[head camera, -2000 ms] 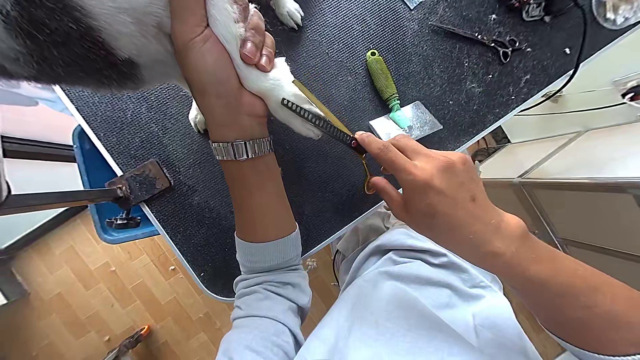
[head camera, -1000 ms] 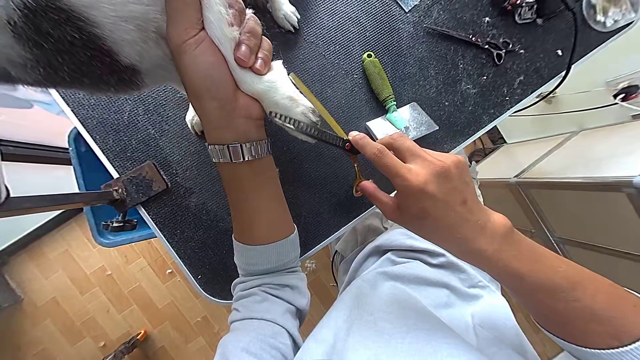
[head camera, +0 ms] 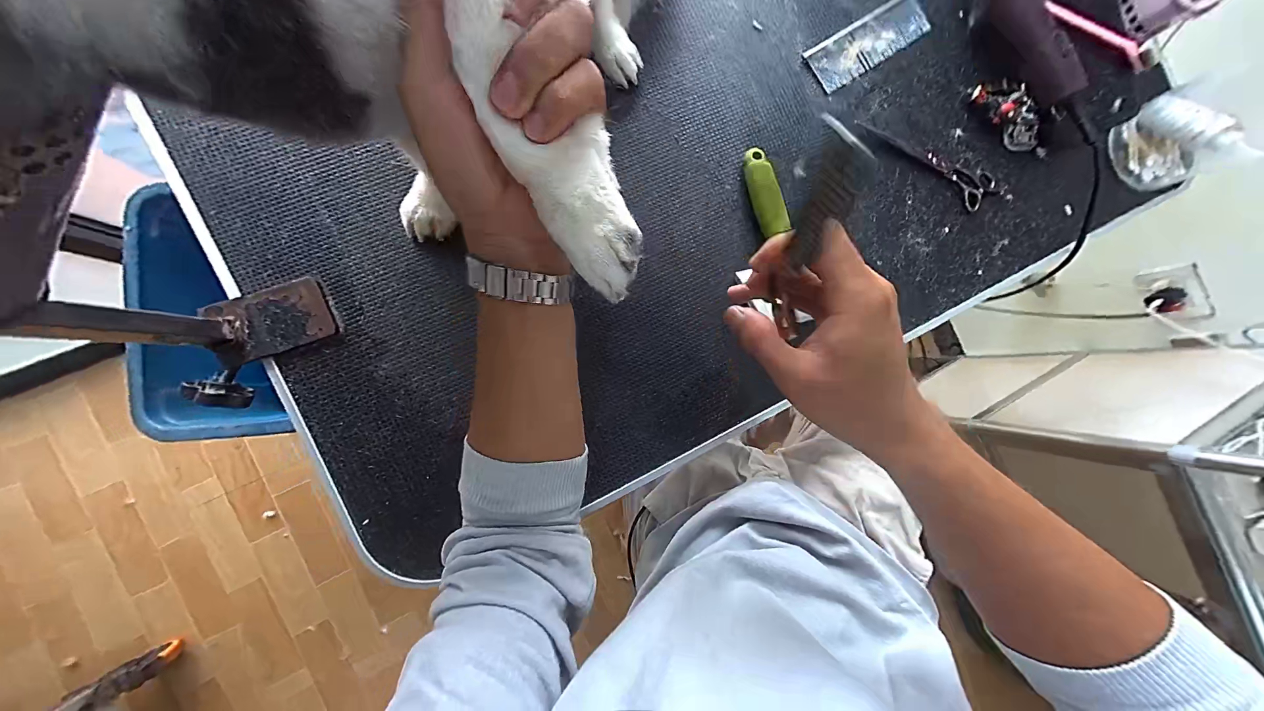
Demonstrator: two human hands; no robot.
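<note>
My left hand point(head camera: 494, 128), with a metal watch at its wrist, is wrapped around the white-furred leg point(head camera: 568, 188) of a black-and-white dog point(head camera: 336, 59). The held paw point(head camera: 604, 252) points down over the black textured grooming table point(head camera: 425, 375). To the right, my right hand point(head camera: 829, 306) grips thinning shears point(head camera: 829, 188), whose toothed blades point up and are blurred; their handles are partly hidden by my fingers. Another white paw point(head camera: 429, 209) rests on the table beside my left wrist, and a further paw point(head camera: 618, 54) stands above.
A green-handled slicker brush point(head camera: 766, 193) lies behind my right hand. Scissors point(head camera: 953, 176), a clear packet point(head camera: 866, 44), a corded purple dryer point(head camera: 1037, 49) and a tub point(head camera: 1150, 153) are at the upper right. A metal clamp point(head camera: 272, 321) grips the left edge, over a blue bin point(head camera: 163, 385).
My right hand has moved away from the paw, to the right, with the thinning shears, which have swung from lying along the paw to pointing upward. My left hand still holds the leg.
</note>
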